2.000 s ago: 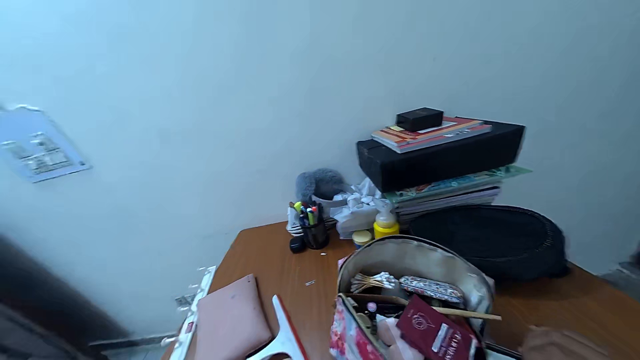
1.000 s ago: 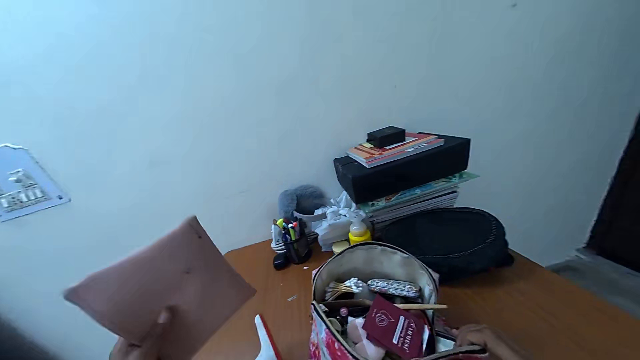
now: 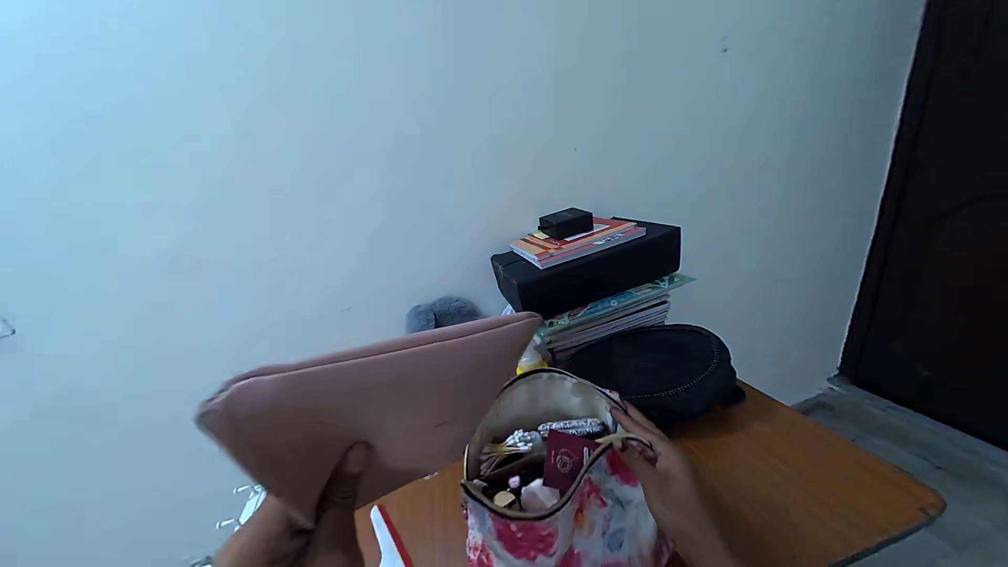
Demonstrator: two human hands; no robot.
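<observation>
My left hand point(image 3: 331, 504) holds a pink zippered pouch point(image 3: 394, 394) up in the air, its thumb on the near face. On the right, my right hand point(image 3: 657, 465) grips the rim of an open floral bag point(image 3: 575, 528) near its zipper end. Inside the bag are cotton swabs point(image 3: 510, 447), a patterned silvery case point(image 3: 573, 428), a dark red packet point(image 3: 565, 461) and small cosmetic items point(image 3: 538, 494). The pouch's right end is beside the bag's far left rim and hides part of the things behind it.
Behind the bag lies a round black bag point(image 3: 654, 366) on the wooden table point(image 3: 787, 472). A black box point(image 3: 591, 272) with booklets point(image 3: 579, 242) and a small black box point(image 3: 565, 223) tops a paper stack point(image 3: 614, 319). A red-and-white tool point(image 3: 387, 535) lies at left. A yellow bottle point(image 3: 531, 362) stands behind.
The pink pouch lay on the table two seconds ago; my left hand has lifted it and brought it right, beside the floral bag. My right hand has taken hold of the bag's rim.
</observation>
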